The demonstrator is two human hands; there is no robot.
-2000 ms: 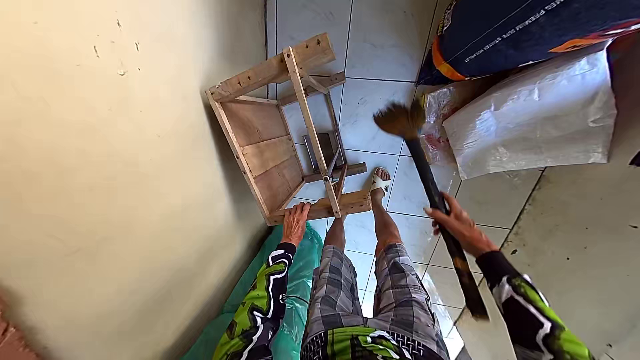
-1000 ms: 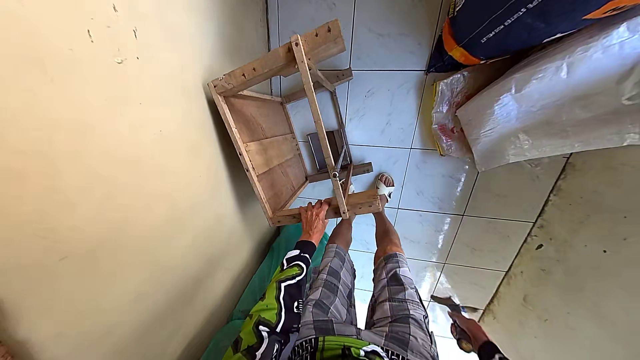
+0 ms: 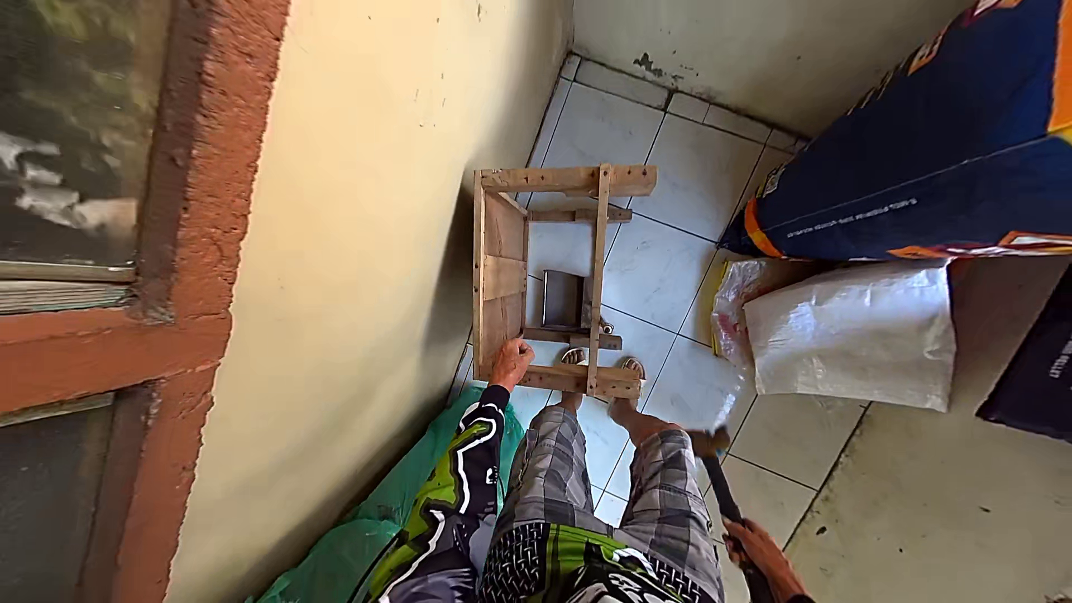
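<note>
My left hand [image 3: 512, 363] holds the near edge of a small wooden stool frame [image 3: 601, 251], which lies on its side with its flat top facing the left wall. My right hand [image 3: 764, 553], low at the right, grips the dark handle of a long tool [image 3: 722, 488]. A brownish head tops that handle beside my right knee, too blurred to name exactly. Inside the frame's outline, a dark dustpan-like object [image 3: 563, 299] shows on the floor; its exact kind is unclear.
Plain walls [image 3: 377, 209] meet the tiled floor [image 3: 662, 276]. Large dark-blue printed sacks [image 3: 904, 167] and a white woven sack [image 3: 850, 335] are at the right. Green plastic [image 3: 360, 544] lies low at the left, beneath a window with a red-brown frame [image 3: 209, 209].
The stool frame has turned and my left hand grips nearer its flat top. My right hand, still on the tool, is lower than two seconds ago. The view has shifted.
</note>
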